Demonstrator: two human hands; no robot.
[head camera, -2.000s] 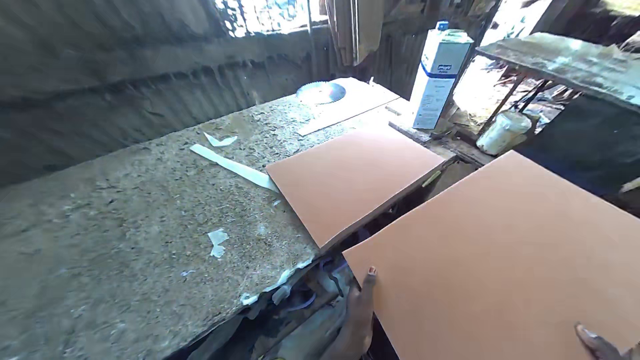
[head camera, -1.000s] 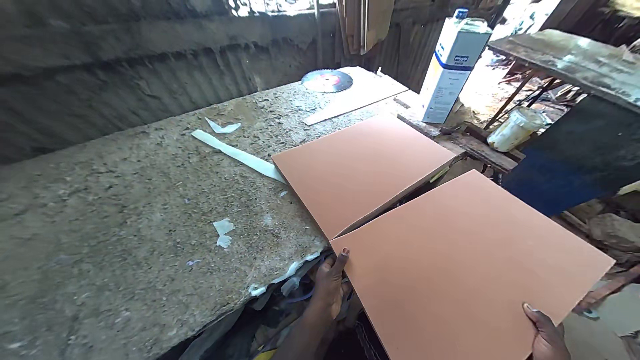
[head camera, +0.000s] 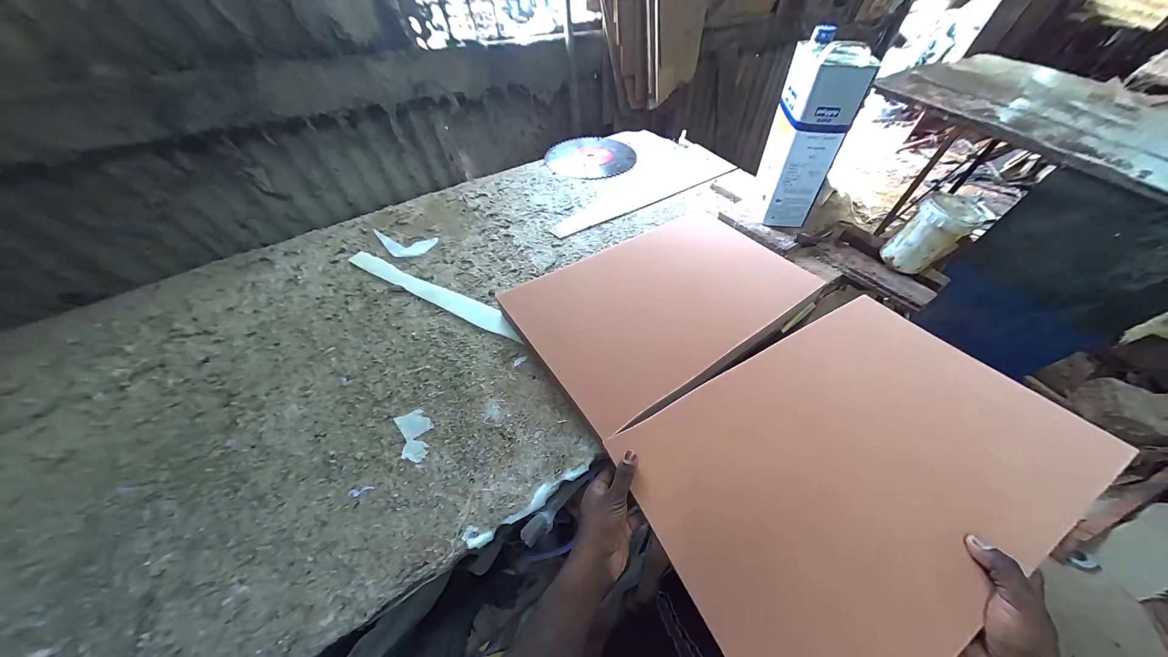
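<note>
My left hand (head camera: 610, 516) grips the left edge of a flat orange-brown panel (head camera: 858, 465), thumb on top near its corner and fingers beneath. On the panel's lower right edge is my right hand (head camera: 1008, 593), its thumb on the upper face and its other fingers mostly hidden below. A second panel (head camera: 666, 315) of the same colour lies on the rough particle-board bench top. The two panels meet or nearly meet at the near left corner, with a narrow dark gap widening toward the far right.
A circular saw blade (head camera: 590, 158) and a pale tapered board (head camera: 639, 196) lie at the bench's far end. Beside them stands a tall metal can (head camera: 812, 128). Whitish strips (head camera: 438, 297) and scraps (head camera: 413, 433) lie on the left. A dirty jar (head camera: 935, 233) and another table (head camera: 1049, 100) are at right.
The held panel has come in against the near edge of the panel on the bench, and its far corner now sits lower. Both hands have stayed on it.
</note>
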